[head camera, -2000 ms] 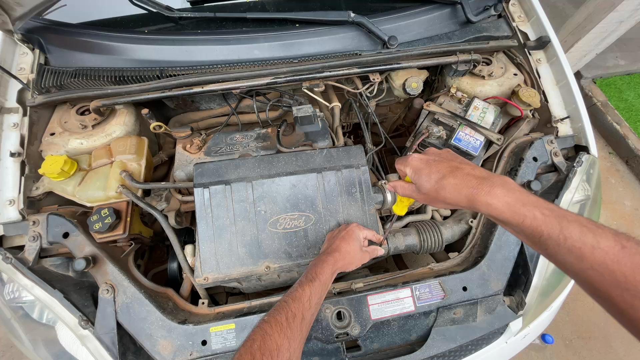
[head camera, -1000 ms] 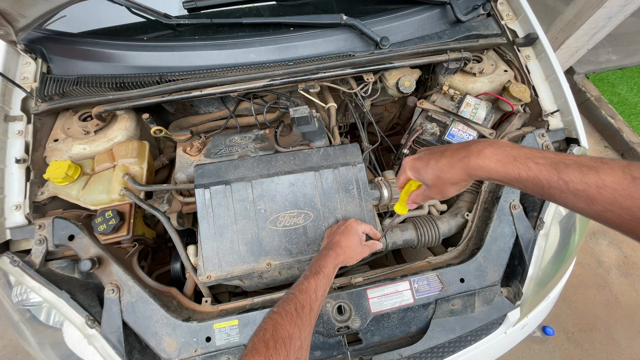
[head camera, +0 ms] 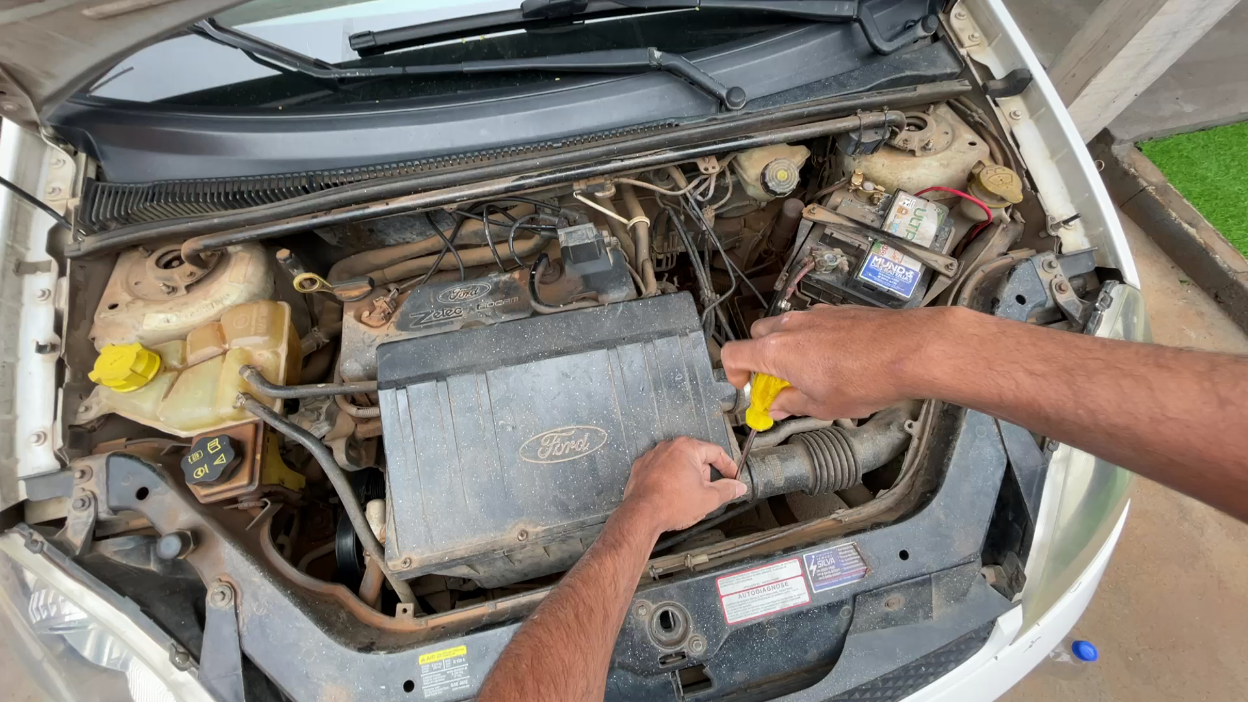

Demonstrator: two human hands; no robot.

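My right hand (head camera: 829,361) is closed round the yellow handle of a screwdriver (head camera: 764,402), whose shaft points down to the right edge of the black Ford air filter housing (head camera: 507,400). At that edge my left hand (head camera: 685,483) rests on the housing's corner, its thumb and finger pinched close to the screwdriver's tip. What lies between those fingertips is too small to tell. Just right of them, a ribbed air intake hose (head camera: 819,462) runs off to the right.
The car battery (head camera: 887,258) sits behind my right hand. On the left are the coolant expansion tank (head camera: 210,366) and a black cap (head camera: 211,458). The front crossmember (head camera: 624,624) spans the near side; wiper arms (head camera: 487,66) lie at the back. A blue bottle cap (head camera: 1084,650) is on the ground.
Both hands stay at the housing's right edge. The screwdriver remains in my right hand, which has shifted slightly against the housing; the view has moved a little.
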